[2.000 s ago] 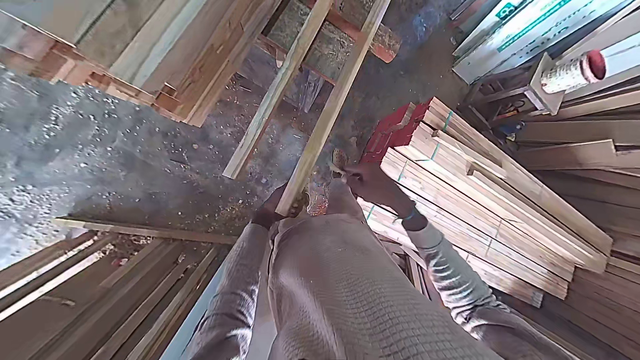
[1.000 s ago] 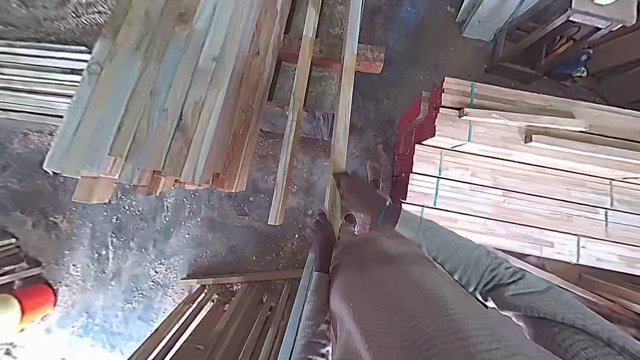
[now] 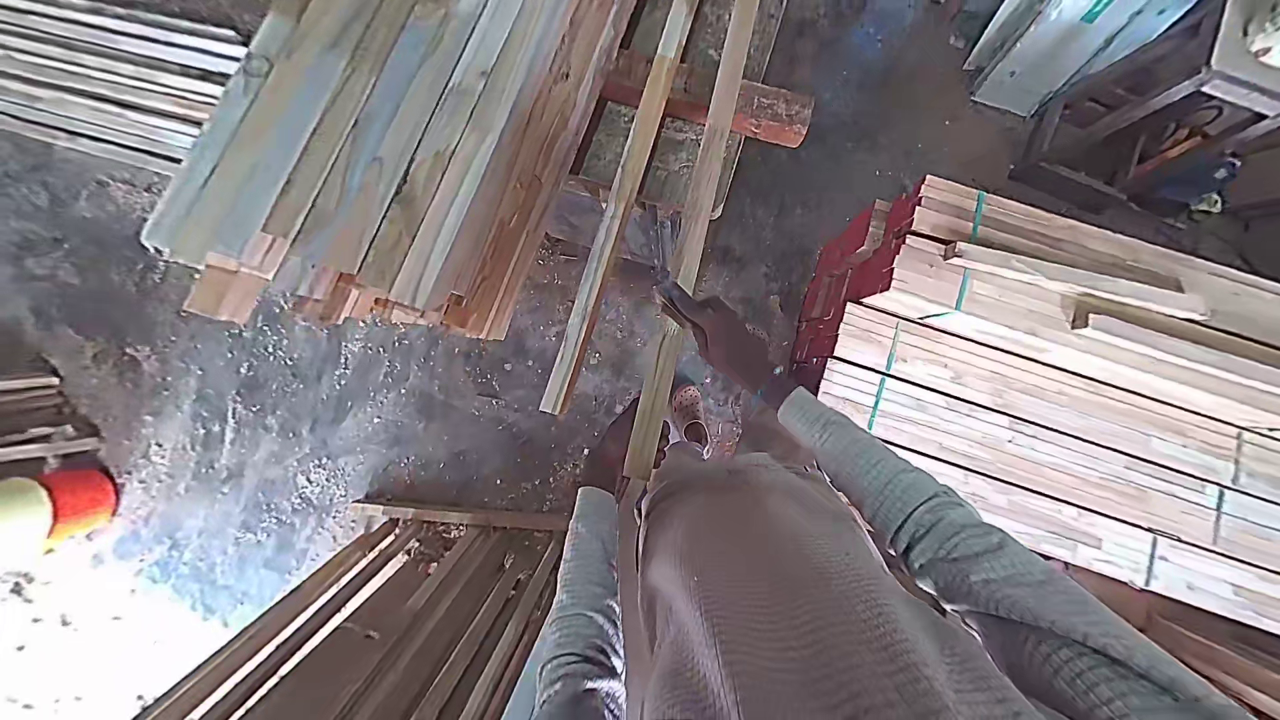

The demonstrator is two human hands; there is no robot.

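Observation:
A long narrow wooden board (image 3: 708, 160) runs from the top of the view down to my waist. My left hand (image 3: 612, 450) is closed around its near end. Farther along, my right hand (image 3: 722, 335) lies on the same board, its fingers at the board's edge; a small dark thing may be at the fingertips, but blur hides what it is. A second narrow board (image 3: 617, 220) lies to the left of the held one, apart from both hands, across a reddish wooden crossbar (image 3: 780, 113).
A thick stack of planks (image 3: 400, 160) stands at upper left. Strapped timber with red-painted ends (image 3: 1040, 370) is on the right. More boards (image 3: 460, 610) lie at lower left, near a red and yellow round object (image 3: 80, 503). Debris dots the floor (image 3: 270, 400).
My right hand has moved from near my body, off the board, onto the board farther along. My left hand stays at the board's near end. The view has shifted.

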